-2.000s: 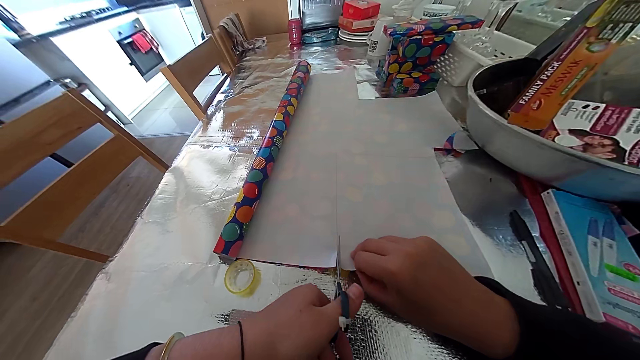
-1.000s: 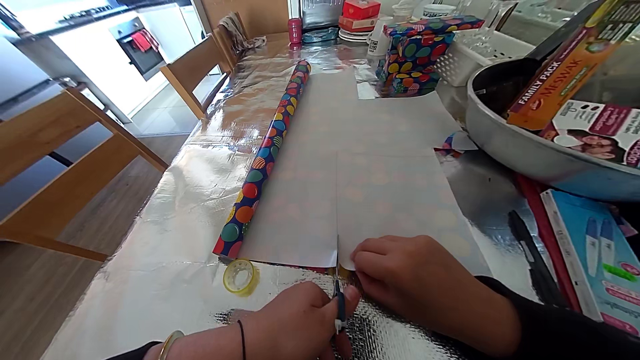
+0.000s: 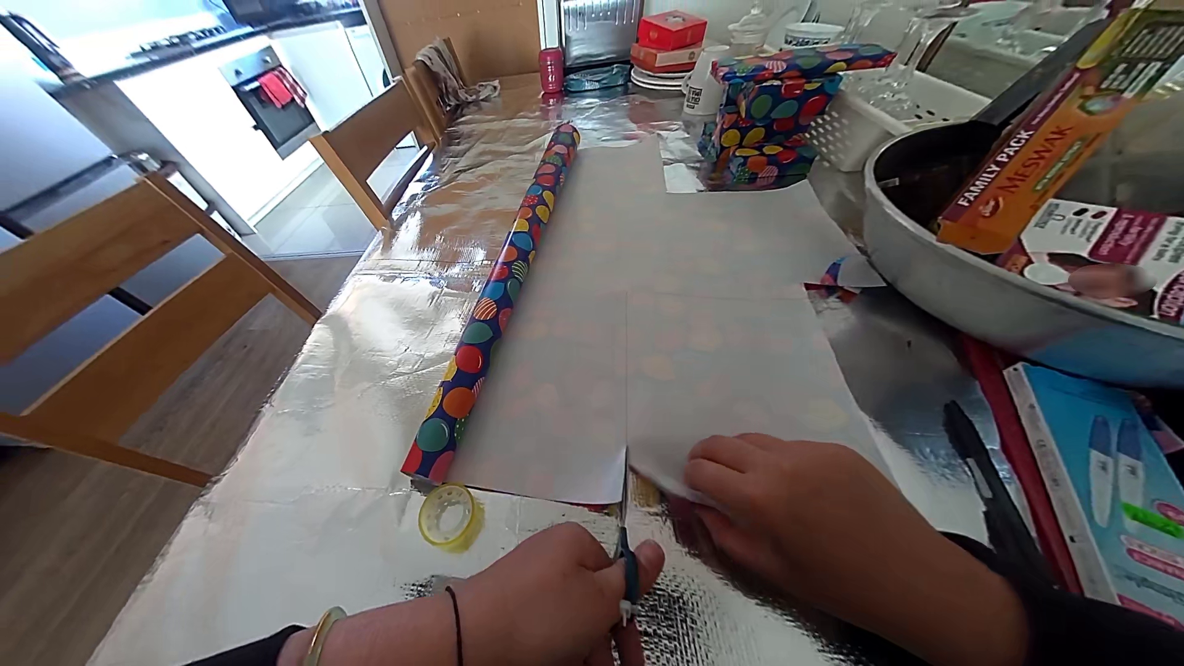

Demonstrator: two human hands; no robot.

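Observation:
A sheet of wrapping paper (image 3: 684, 324) lies white side up, its left part still rolled into a balloon-patterned tube (image 3: 499, 296). My left hand (image 3: 564, 592) grips small scissors (image 3: 627, 564), whose blades sit in a slit at the near edge of the sheet. The paper edges stand slightly apart there. To the right of the slit, my right hand (image 3: 786, 509) pinches the near edge of the paper, slightly lifted. A roll of clear yellowish tape (image 3: 450, 517) lies by the near end of the tube. A crease or line runs up the sheet from the slit.
Foil covers the table (image 3: 324, 444). A patterned wrapped parcel (image 3: 777, 116) stands at the far right. Along the right are a large metal pan (image 3: 1017, 319) holding cartons, a blue box (image 3: 1091, 490), a black pen-like item (image 3: 994, 490) and a white basket (image 3: 860, 120). Wooden chairs (image 3: 139, 259) stand left.
The slit at the near edge of the paper has grown longer, and the scissors have moved slightly in my left hand. My right hand stays at the paper's edge.

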